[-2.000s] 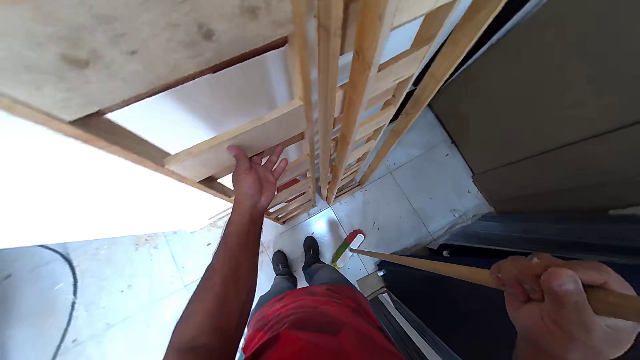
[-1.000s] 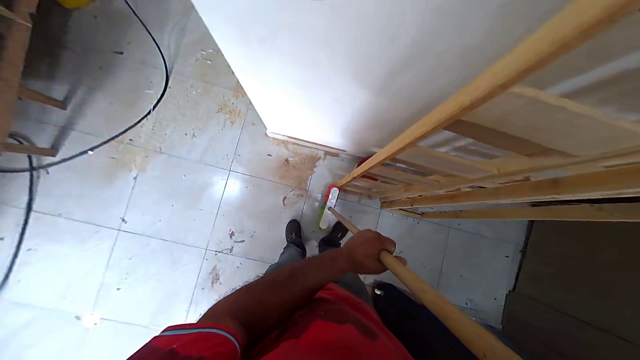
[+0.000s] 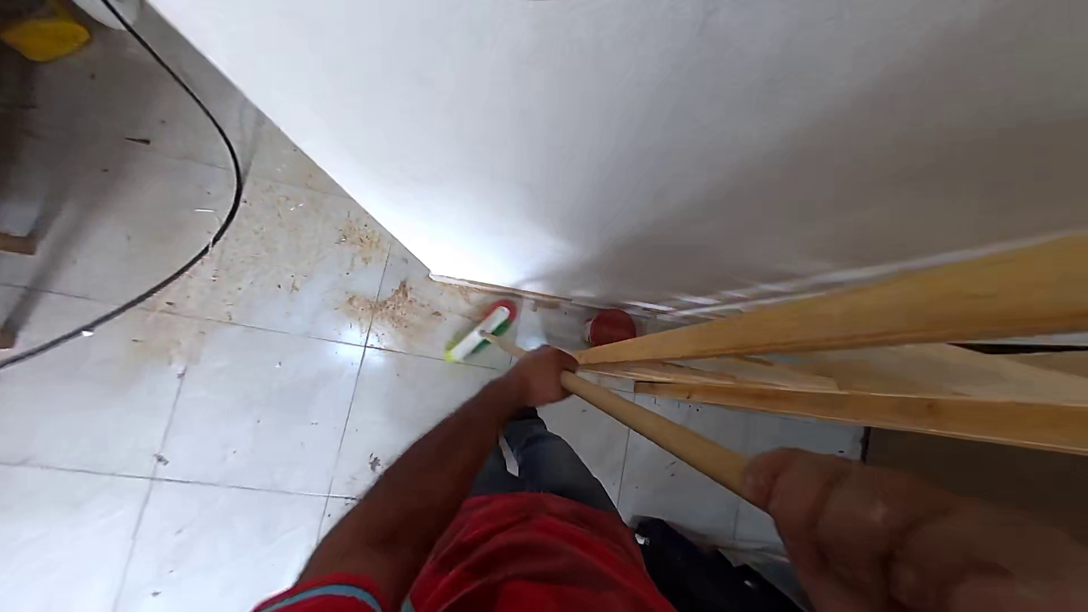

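Note:
A push broom's wooden handle runs diagonally from the lower right to its head on the floor. My left hand is closed round the handle's lower part, close to the broom head. My right hand, large and near the camera, grips the upper part. The broom head, white on top with red and green bristles, rests on the floor tiles beside the wall's foot. Sawdust and wood bits lie on the tiles just left of it.
Wooden frames lean at the right, beside a tall white panel or wall. A red round object sits at its foot. A black cable curves over the floor at the left. Dark items lie beside my legs.
My left hand was on the wooden frame two seconds ago, and then took hold of the broom handle. The view has swung toward the white panel and the open floor.

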